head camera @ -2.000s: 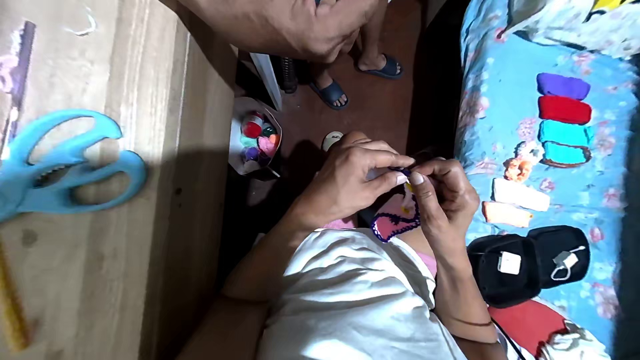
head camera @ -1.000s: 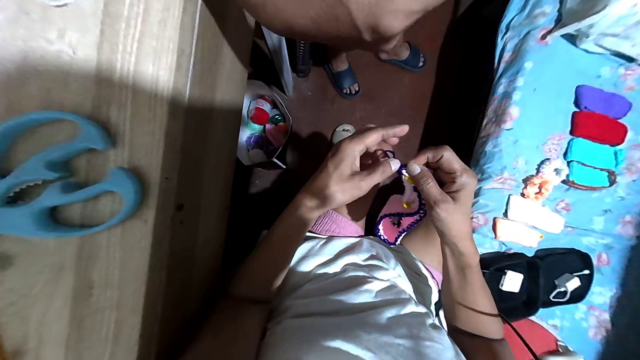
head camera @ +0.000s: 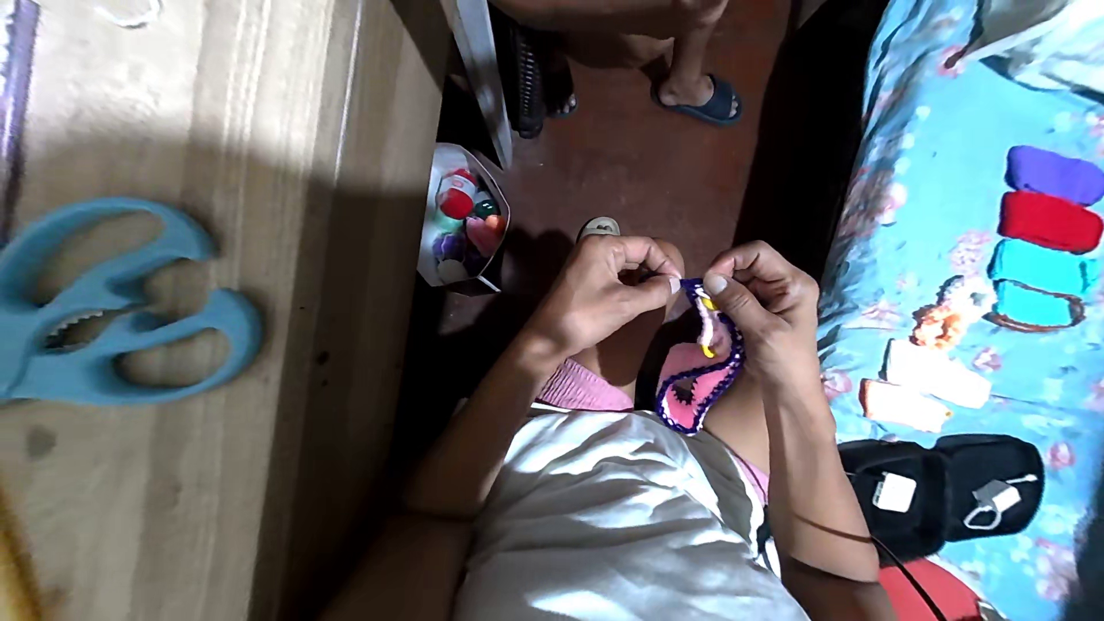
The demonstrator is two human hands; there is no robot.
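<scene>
Between my two hands is a small pink crocheted piece (head camera: 702, 379) with a dark purple and white edge, hanging down over my lap. My left hand (head camera: 608, 293) pinches its purple edge between thumb and forefinger. Close on the other side, my right hand (head camera: 766, 302) grips the same edge with thumb and bent fingers. A yellow-tipped strip (head camera: 708, 332), perhaps a marker or clip, lies against the pink piece just below my fingertips. Whether a crochet hook is in my fingers cannot be seen.
Large blue-handled scissors (head camera: 129, 302) lie on the wooden table (head camera: 293, 345) at left. A container of yarn balls (head camera: 470, 280) stands beside it. At right, a floral-covered bed (head camera: 923, 172) holds folded knit pieces (head camera: 1050, 222) and an open black case (head camera: 983, 483). Another person's slippered foot (head camera: 707, 97) is ahead.
My left fingers, spread a second ago with the forefinger extended, are now curled in a pinch on the edge. The other person's feet have shifted in view.
</scene>
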